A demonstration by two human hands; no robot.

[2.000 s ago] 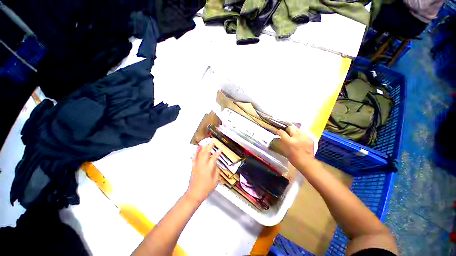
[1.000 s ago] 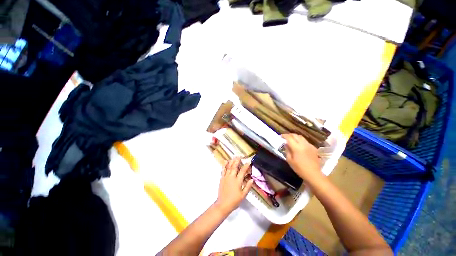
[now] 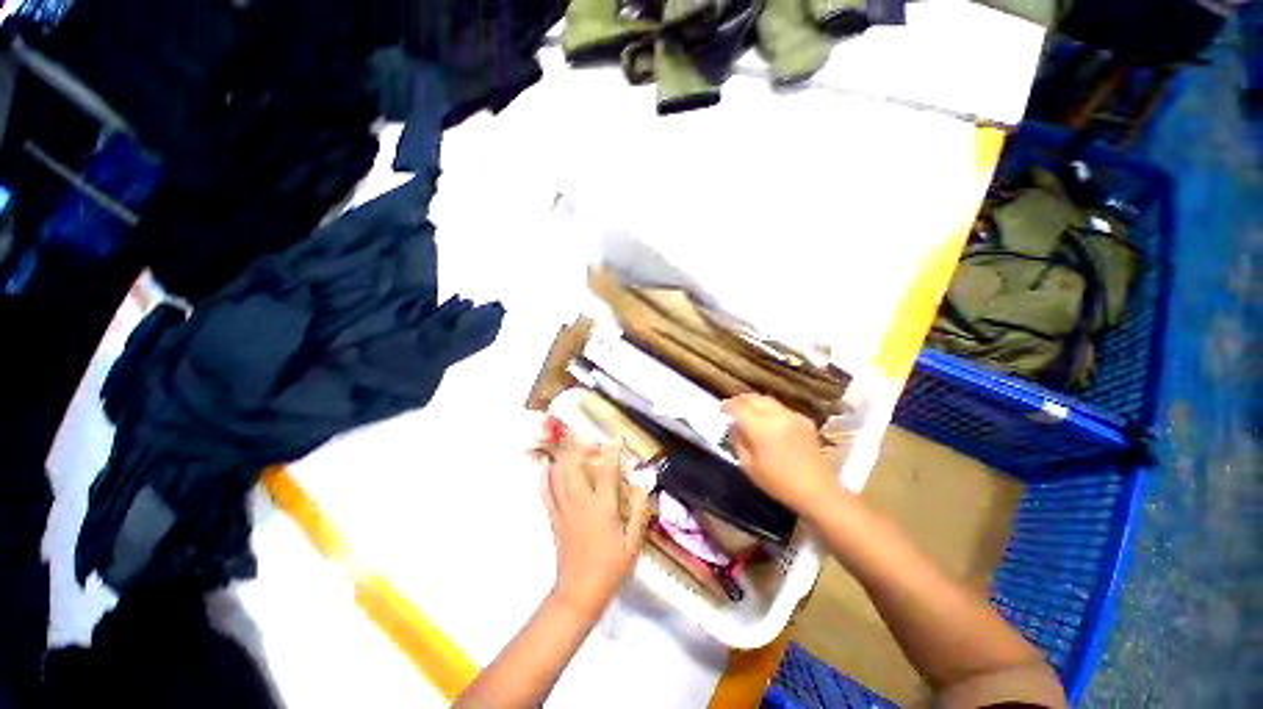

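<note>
A small white basket (image 3: 752,630) stands on the front edge of the white table. Thin brown cardboard pieces (image 3: 679,333) stand along its far side, with white cards (image 3: 658,388) beside them. A black flat item (image 3: 727,496) and a pink item (image 3: 688,529) lie in the near part. My right hand (image 3: 776,446) is at the near end of the white cards, fingers bent on their edge; whether it grips them is unclear. My left hand (image 3: 592,519) is on the basket's left side, over its contents, fingers bent; its fingertips are partly hidden, so a grip cannot be told.
Crumpled dark grey-blue garments (image 3: 277,346) lie at left, with a black heap (image 3: 249,139) behind. Olive-green garments (image 3: 679,56) lie at the table's far side. Blue crates (image 3: 1094,554) stand at right, one holding olive garments (image 3: 1032,284). Yellow tape (image 3: 402,630) marks the table.
The view has shifted. My right hand has moved from the far-side cardboard to the white cards. My left hand has moved slightly along the basket's left side.
</note>
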